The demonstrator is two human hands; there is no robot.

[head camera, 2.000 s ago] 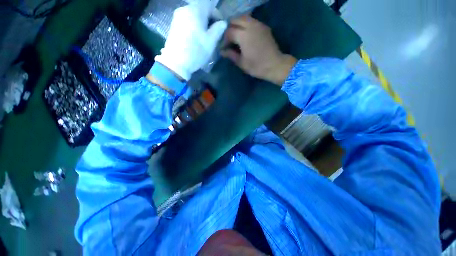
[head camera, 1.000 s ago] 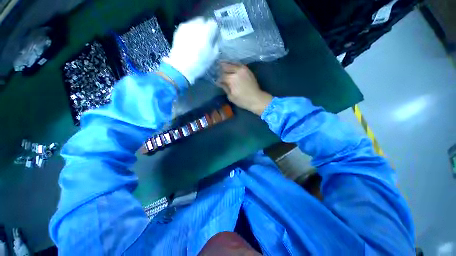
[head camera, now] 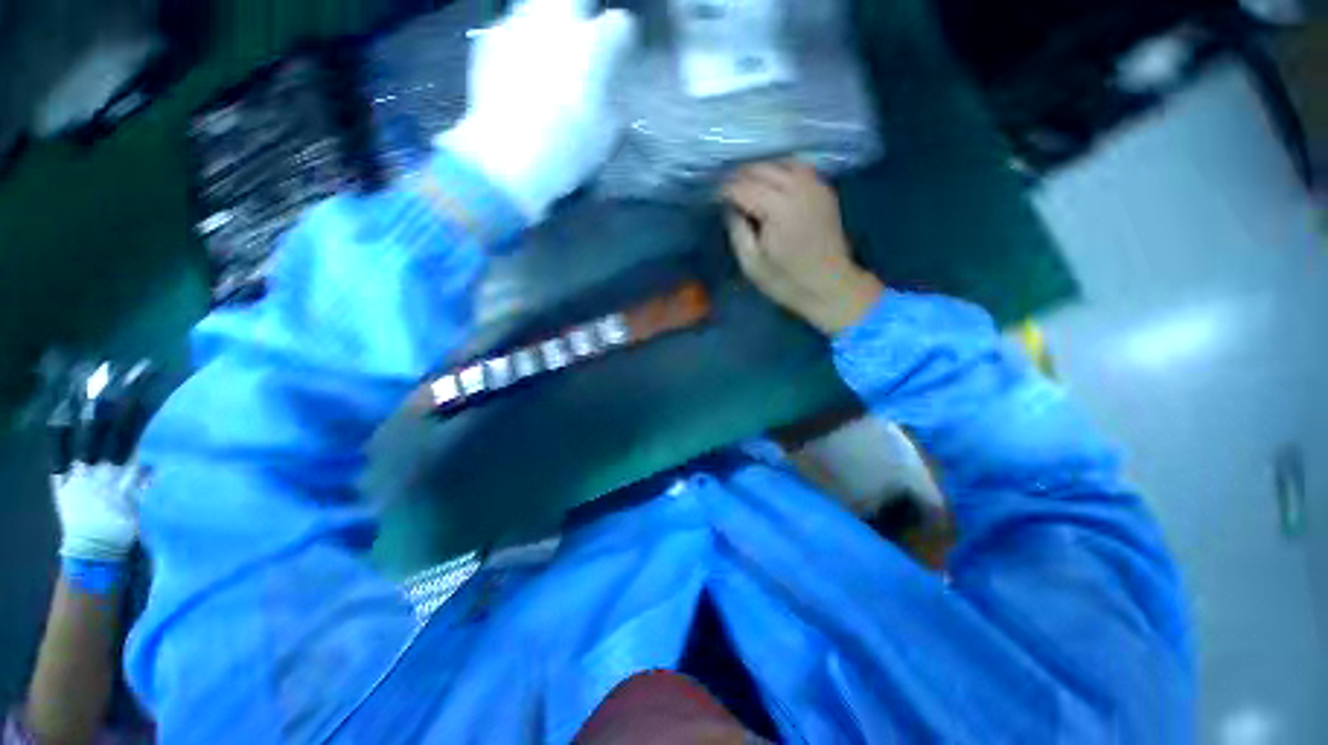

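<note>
A clear bagged component pack (head camera: 823, 109) with a white label lies at the top centre, blurred. My left hand (head camera: 539, 109), in a white glove, is at its left edge; its fingers are blurred and its grip is unclear. My bare right hand (head camera: 794, 240) has its curled fingertips on the pack's lower edge. Below both hands an orange-brown and black assembly fixture (head camera: 663, 312) lies tilted on the green mat, with a row of bright silver pieces in its slots. Neither hand touches the fixture.
Two black parts bins with silver pieces, left (head camera: 270, 168) and right (head camera: 415, 88), stand left of my gloved hand. Another person's gloved hand (head camera: 96, 510) is at the far left by blurred silver parts. An open carton (head camera: 874, 473) is beside my lap.
My hands have moved apart; my right hand has shifted right along the pack's lower edge. Another person's gloved hand has come in at the far left. The view has shifted and blurred.
</note>
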